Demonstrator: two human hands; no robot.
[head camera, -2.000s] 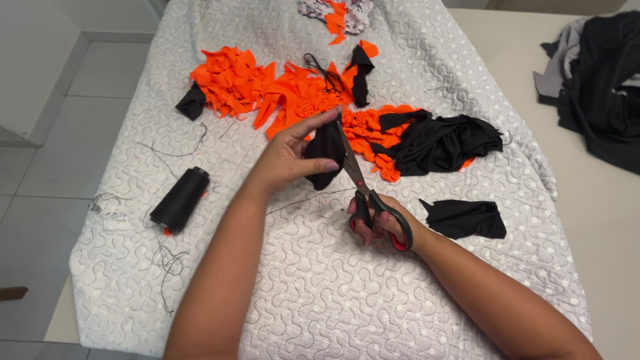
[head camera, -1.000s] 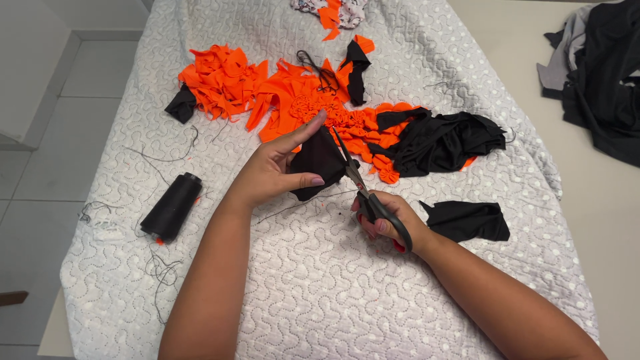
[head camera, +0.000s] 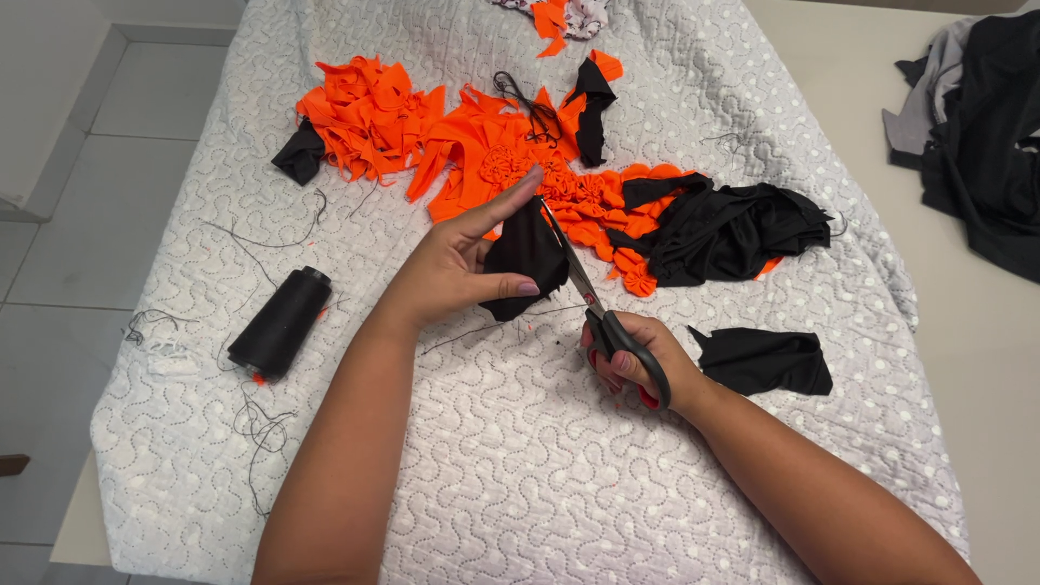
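Note:
My left hand (head camera: 459, 264) grips a piece of black fabric (head camera: 528, 252) between thumb and fingers, above the quilted cover. In my right hand (head camera: 642, 357) is a pair of scissors (head camera: 578, 272) with black and red handles; the blades point up and away, along the right edge of the black piece, and look nearly closed. Behind both hands lie orange fabric scraps (head camera: 366, 118) and gathered orange fabric rosettes (head camera: 577, 191). A bunched black fabric (head camera: 731, 231) touches the rosettes' right end. Nearer my right wrist, a flat black scrap (head camera: 764, 361) rests on the cover.
A cone of black thread (head camera: 283, 321) lies at the left, with loose threads (head camera: 262, 426) around it. The pale quilted cover (head camera: 504, 487) drapes over the table. More black and grey fabric (head camera: 983, 138) sits at the far right. Printed fabric (head camera: 585, 18) shows at the top.
The black piece in my left hand has been turned and shows more of its face than two seconds ago. The scissors stay in my right hand, beside its edge.

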